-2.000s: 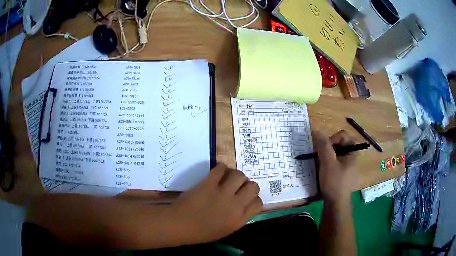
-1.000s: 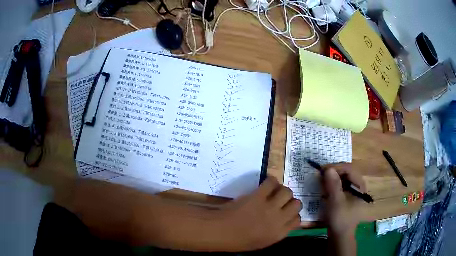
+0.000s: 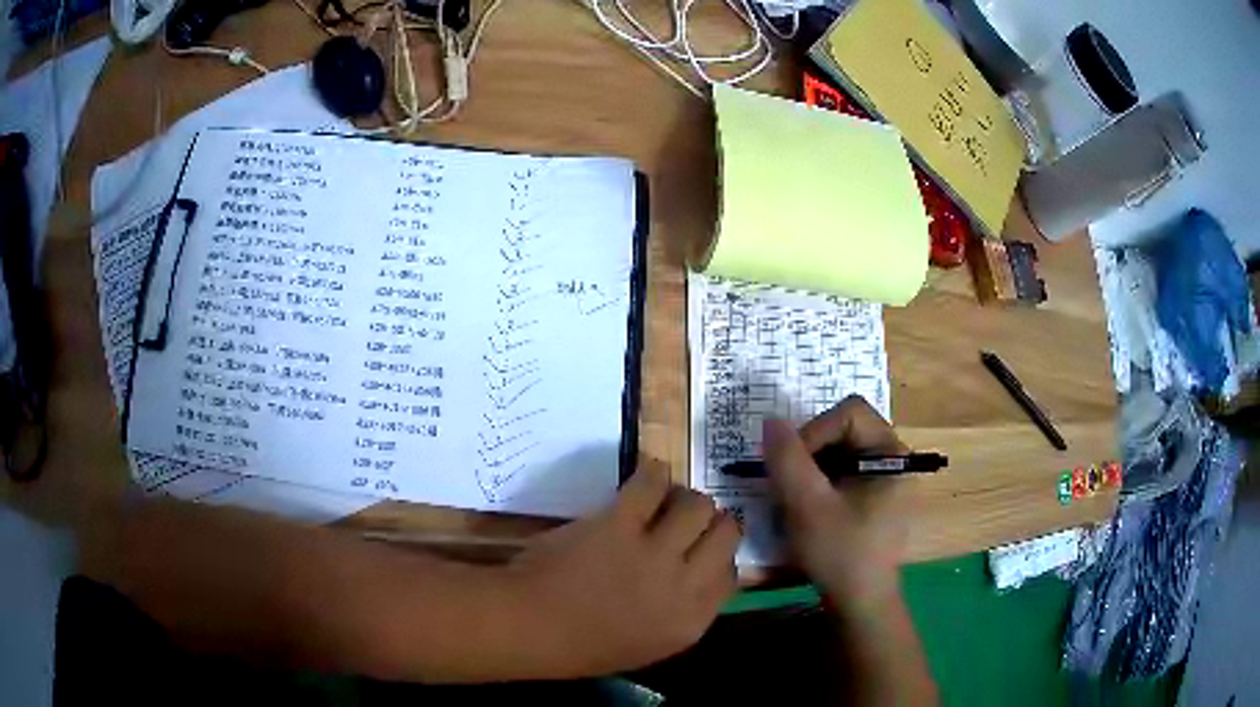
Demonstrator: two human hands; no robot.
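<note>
A form pad [image 3: 795,345] with a printed grid lies in front of me, its pale yellow cover [image 3: 815,194] folded back above it. My right hand [image 3: 836,511] holds a black pen [image 3: 884,464], its tip over the lower left part of the form. My left hand [image 3: 656,566] rests with curled fingers between the clipboard's lower right corner and the form's lower left edge; it holds nothing that I can see. A printed list [image 3: 318,318] with a column of ticks lies on the clipboard [image 3: 637,304] at left. The form's lower part is partly hidden by my hands.
A second pen [image 3: 1023,399] lies right of the pad. A yellow booklet [image 3: 926,104] partly covers a red calculator [image 3: 945,228], near a small brown-orange box [image 3: 1010,272] and a grey cylinder [image 3: 1112,169]. White cables [image 3: 691,42] and a round black object [image 3: 348,76] are at the back.
The camera view has shifted back and forth. The pen tip has moved from the form's right part to its left, then lower down. My left hand stays near the form's lower left corner.
</note>
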